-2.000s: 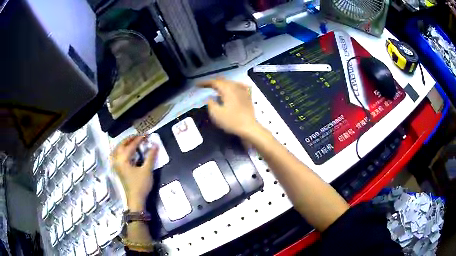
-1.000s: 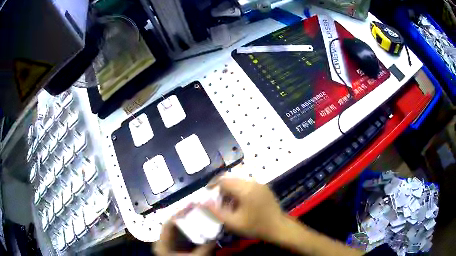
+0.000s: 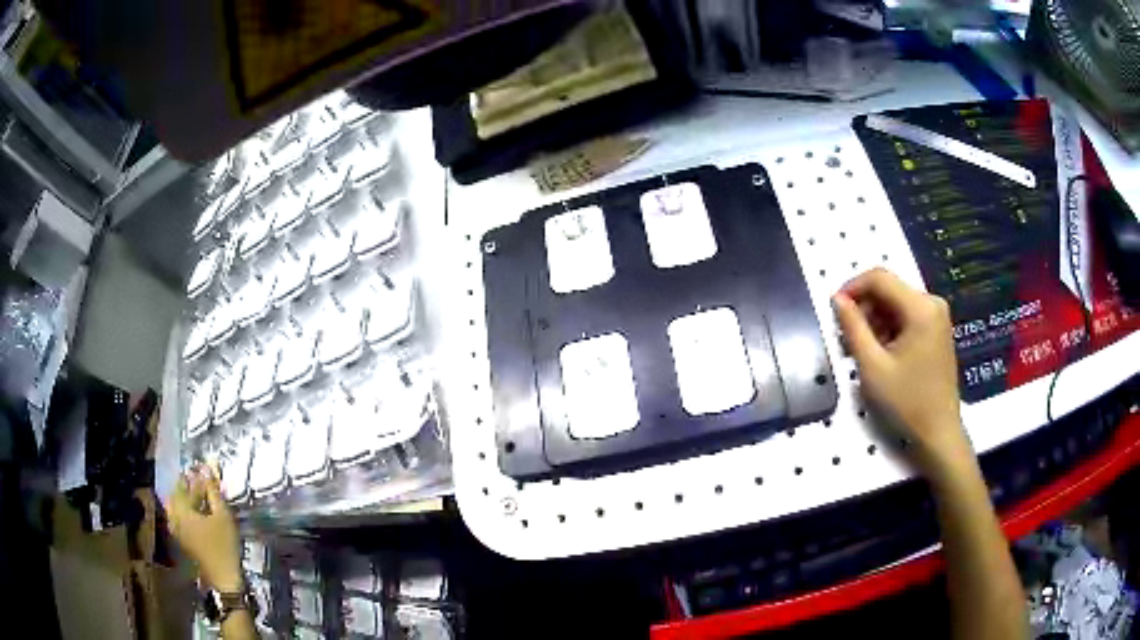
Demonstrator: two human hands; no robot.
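The black fixture plate (image 3: 650, 281) lies on the white perforated table (image 3: 600, 531). Its four rounded-rectangle pockets look white; I cannot tell if they are filled. My right hand (image 3: 894, 356) is over the table just right of the fixture, fingers loosely curled and apart, with nothing visible in it. My left hand (image 3: 206, 531) is at the near left corner of the clear blister tray (image 3: 438, 456), fingertips close to the end of a row of white-silver parts (image 3: 306, 444). Whether it holds a part is hidden.
The laser marking head with its warning triangle (image 3: 313, 44) hangs at upper left. A dark-framed plate (image 3: 569, 75) stands behind the fixture. A mouse pad (image 3: 1000, 225) with a steel ruler (image 3: 950, 148) lies right. More parts (image 3: 363, 613) show below the tray. A fan (image 3: 1100, 63) is top right.
The view has swung left. My hands, together in front of the fixture around a white-silver item one second ago, are now apart: left at the tray, right beside the fixture.
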